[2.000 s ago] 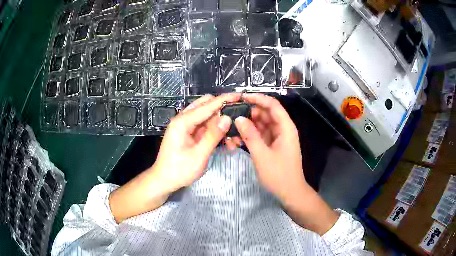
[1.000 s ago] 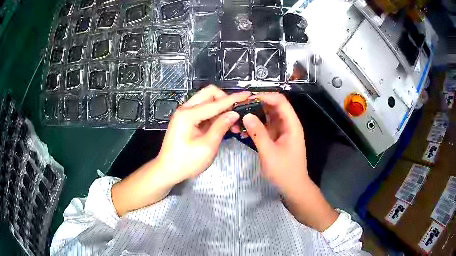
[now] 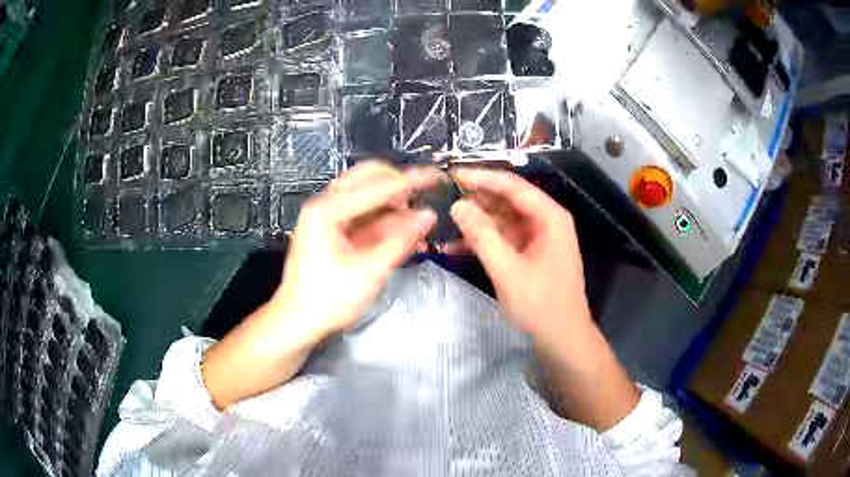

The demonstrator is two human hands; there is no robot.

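Observation:
A small dark watch case [image 3: 435,203] is between my two hands, over the dark gap at the bench edge. It is blurred and its outline blends into the dark behind it. My left hand [image 3: 349,242] holds it from the left with thumb and fingers. My right hand [image 3: 517,247] holds it from the right, thumb towards me. Both hands are bare and slightly blurred. Whether a second part is between the fingertips cannot be told.
A clear blister tray [image 3: 231,147] with dark squares lies beyond my hands, with larger pockets [image 3: 424,116] at its right. A white machine [image 3: 643,121] with an orange-red knob [image 3: 651,187] stands right. Another tray [image 3: 65,326] is far left. Labelled cartons [image 3: 774,373] are far right.
My thumbs have moved apart from each other, and less of the dark case shows clearly. The view has shifted slightly. The small button beside the knob now looks green.

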